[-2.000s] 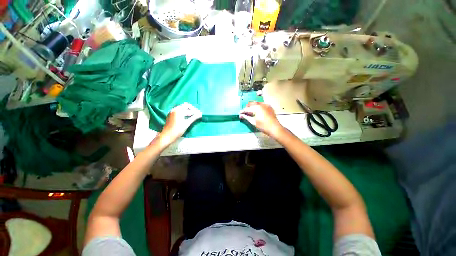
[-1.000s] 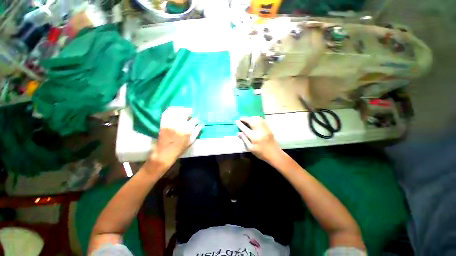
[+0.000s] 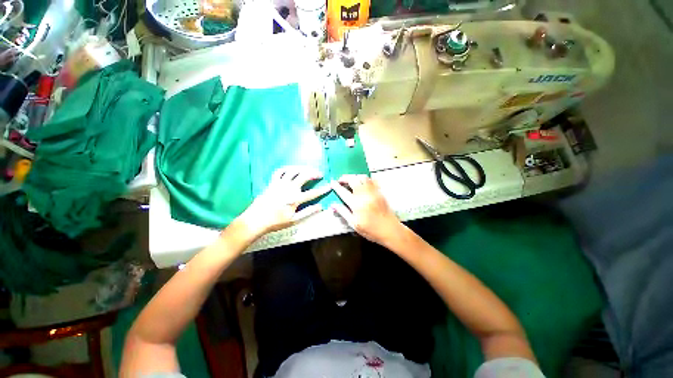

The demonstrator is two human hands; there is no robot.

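A green fabric panel (image 3: 214, 159) lies on the white table, flat near the machine and rumpled at its left. A small green piece (image 3: 345, 156) lies at its right, below the presser foot (image 3: 332, 133). My left hand (image 3: 284, 199) rests on the panel's front edge, fingers spread a little. My right hand (image 3: 361, 207) is beside it, fingertips at the small piece's front edge. The fingertips of both hands nearly meet. Whether the fingers pinch the cloth is partly hidden.
The cream sewing machine (image 3: 487, 81) stands at the right. Black-handled scissors (image 3: 459, 176) and a box of metal bits (image 3: 544, 159) lie on the table. A green pile (image 3: 92, 148) is at left, another green mass (image 3: 509, 273) below the table. A colander (image 3: 173, 22) and bottle (image 3: 347, 16) stand behind.
My left hand has moved right along the front edge, closer to my right hand. The folded strip seen between the hands earlier is now mostly covered. The whole view has shifted.
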